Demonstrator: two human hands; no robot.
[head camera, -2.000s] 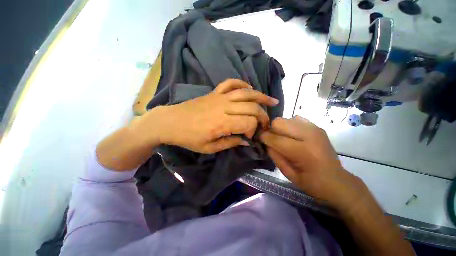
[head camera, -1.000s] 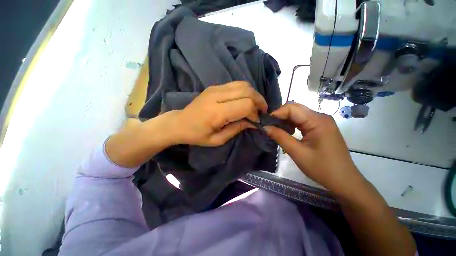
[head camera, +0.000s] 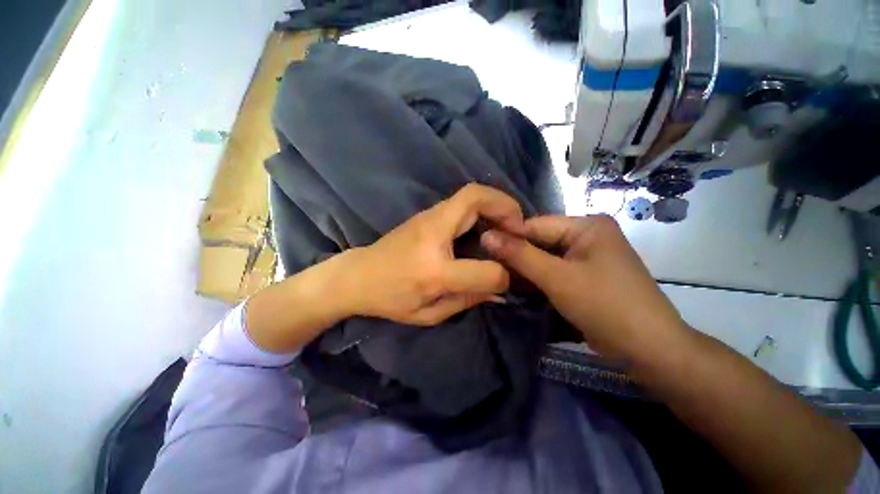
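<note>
A large dark grey cloth bundle (head camera: 367, 145) lies in front of me, on the table and over its front edge toward my lap. My left hand (head camera: 425, 260) rests on the bundle with bent fingers and grips a fold of it. My right hand (head camera: 589, 270) meets it from the right, thumb and forefinger pinching the same dark cloth between the hands. The pinched part is mostly hidden by the fingers.
The white sewing machine head (head camera: 627, 87) stands at the upper right. Silver snips (head camera: 785, 212) lie under a dark box (head camera: 835, 145). Green-handled scissors (head camera: 857, 328) are at the right edge. Tan cardboard (head camera: 241, 183) lies left of the cloth. A measuring tape (head camera: 589, 372) runs along the front edge.
The cloth bundle has been turned and gathered, with its lower part pulled over the lap. More cardboard shows at left. The machine appears further left in view, and the green scissors handle shows more.
</note>
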